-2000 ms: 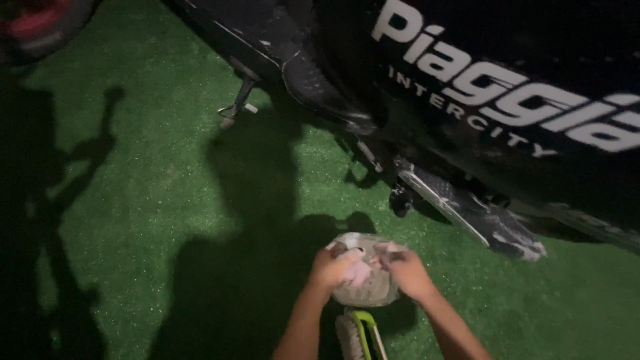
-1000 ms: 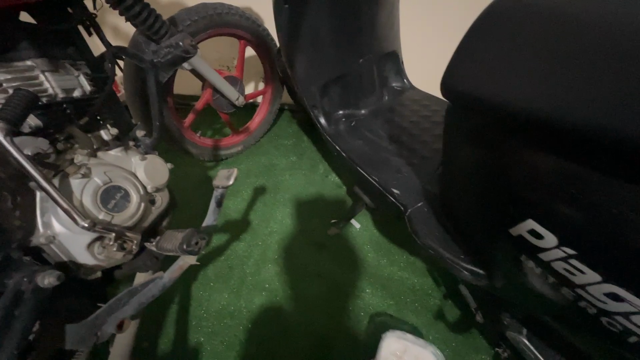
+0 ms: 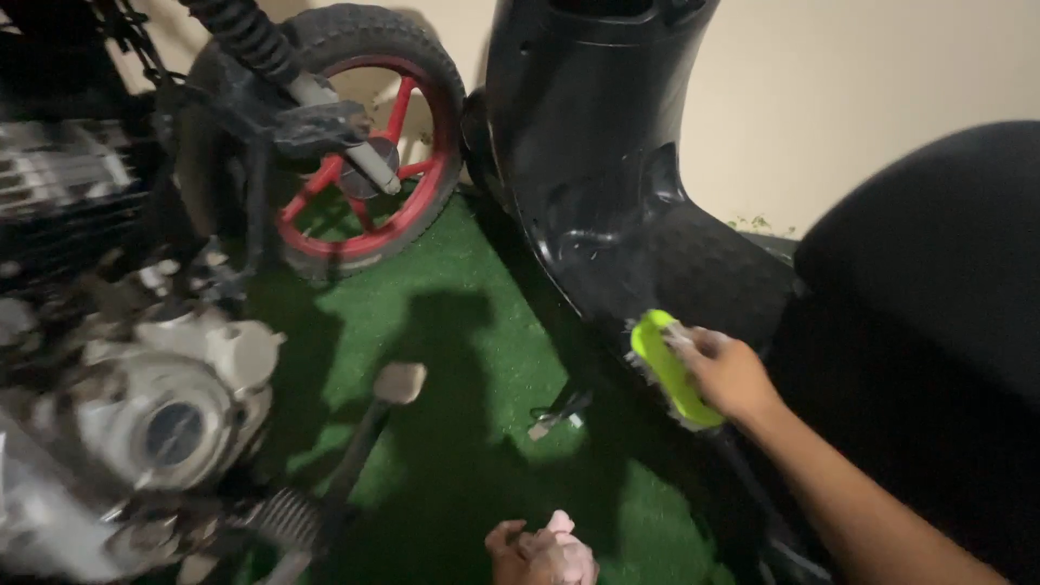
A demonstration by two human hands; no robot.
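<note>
My right hand point(image 3: 727, 370) grips a lime-green scrub brush point(image 3: 668, 370) with pale bristles, held at the edge of the footboard point(image 3: 707, 268) of a black scooter. Whether the bristles touch the plastic, I cannot tell. At the bottom of the view my left hand point(image 3: 520, 552) is closed around a crumpled pink cloth point(image 3: 565, 552), above the green artificial turf point(image 3: 520, 325). The scooter's front shield point(image 3: 585, 122) rises behind the footboard, and its dark seat and side panel are at the right.
On the left stands a motorcycle with a metal engine cover point(image 3: 175, 431), a foot pedal point(image 3: 400, 382) reaching out over the turf and a red-spoked front wheel point(image 3: 431, 175). The scooter's stand point(image 3: 561, 414) shows low beside it. A cream wall point(image 3: 861, 89) runs behind both.
Two seconds ago both hands were at a clear container, with the brush beside it; now the brush is in my right hand at the footboard and the container is out of view. The view has swung up and left.
</note>
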